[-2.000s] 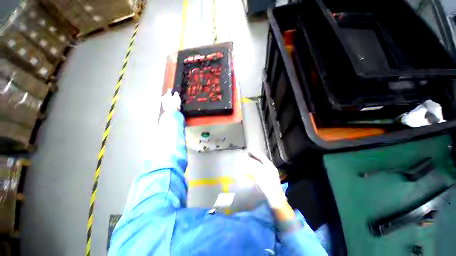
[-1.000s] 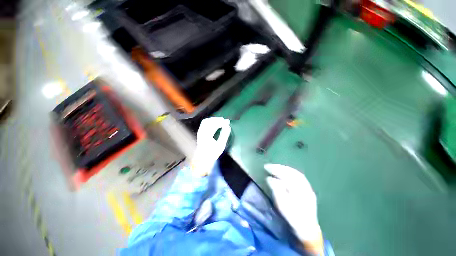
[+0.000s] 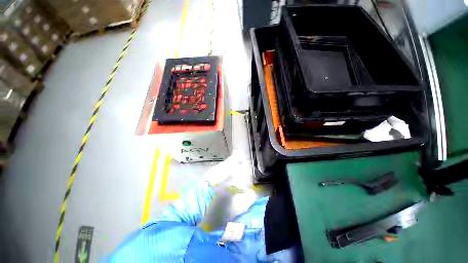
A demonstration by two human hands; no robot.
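Note:
A black carrier with a lattice of cut-outs lies flat on the red-orange top of the AGV cart. Red shows through its openings. My left hand, white-gloved and blurred, is in front of the cart near its lower edge, not touching the carrier. A pale blurred shape close to my body, just below it, looks like my right hand. The fingers of both hands are washed out against the bright floor, and no held thing can be made out.
Right of the cart stands a large black tote with smaller boxes, an orange sheet and white gloves. A dark brush-like tool and long black bars lie on the green bench. Stacked cartons stand far left.
The view swung right over the bench and came back to the cart. My left hand, earlier at the carrier's left edge, is now below the cart. The carrier stays on the cart.

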